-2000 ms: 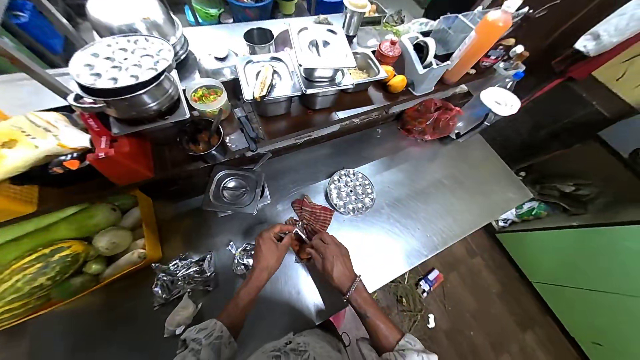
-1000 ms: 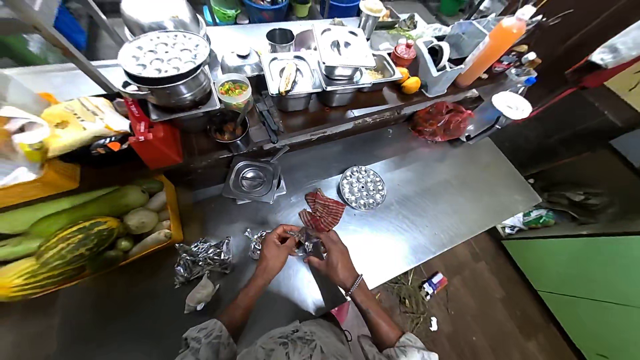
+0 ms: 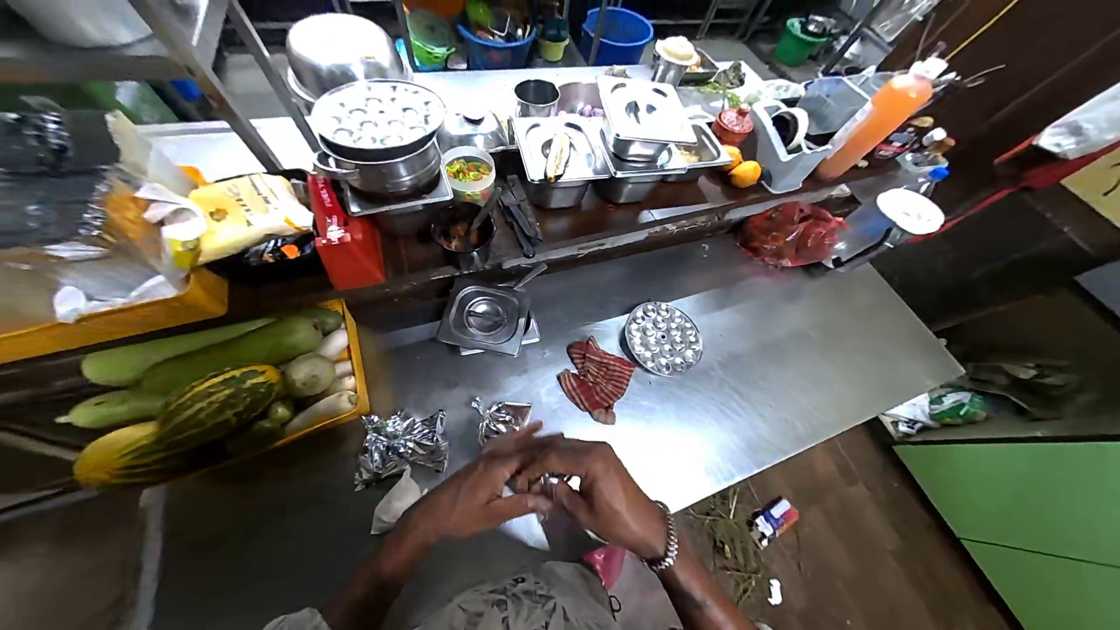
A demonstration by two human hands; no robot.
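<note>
Both hands meet at the near edge of the steel table. My left hand (image 3: 486, 490) and my right hand (image 3: 604, 494) close around a small shiny piece (image 3: 553, 479), which looks like foil and is mostly hidden by the fingers. Just beyond them lies a crumpled foil bundle (image 3: 500, 420), with a larger heap of foil (image 3: 402, 444) to its left. A pale cloth-like piece (image 3: 397, 503) rests below that heap. The red striped cloth (image 3: 598, 378) lies loose on the table, beside a round dimpled metal tray (image 3: 663, 339).
A yellow crate (image 3: 354, 359) of gourds and other vegetables stands at the left. Square steel lids (image 3: 486, 315) lie at the table's back, under a shelf edge holding pots and steel pans (image 3: 560, 194). A red plastic bag (image 3: 792, 234) and a white-topped jug (image 3: 910, 212) are back right.
My hands have moved off the striped cloth, which they touched two seconds ago, and draw closer together over the shiny piece nearer my body. The view has shifted.
</note>
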